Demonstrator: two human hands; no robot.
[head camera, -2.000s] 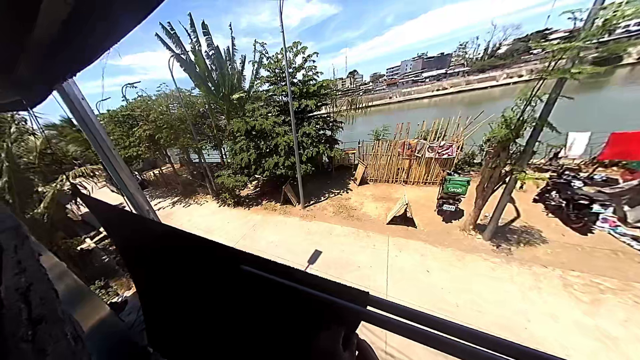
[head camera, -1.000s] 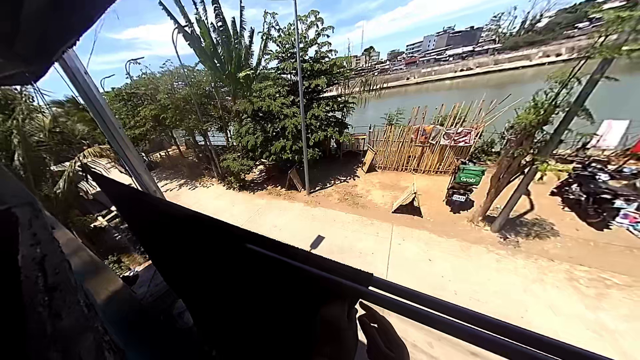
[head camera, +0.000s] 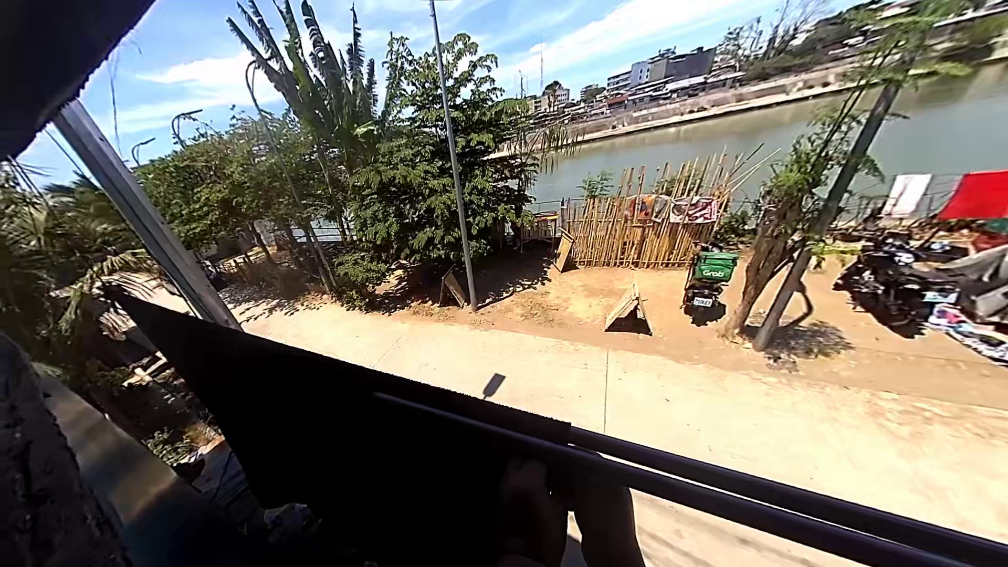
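Note:
A dark cloth (head camera: 315, 409) hangs at the lower left and centre, its upper edge slanting down to the right along two dark rods (head camera: 709, 480). One hand (head camera: 583, 504) shows in deep shadow at the bottom centre, with its fingers up at the rods and the cloth's right end. Which hand it is, and whether it is closed round the rod or the cloth, cannot be told. No second hand can be made out.
A metal post (head camera: 146, 213) slants at the left beside a rough wall edge (head camera: 47, 465). Below runs a concrete road (head camera: 693, 402), with a bamboo fence (head camera: 638, 228), a motorcycle with a green box (head camera: 713, 268), parked motorcycles (head camera: 898, 276), trees and a river beyond.
The hand, low beside the cloth's end a second ago with its fingers apart from the rods, is now up at the rods and the cloth's end.

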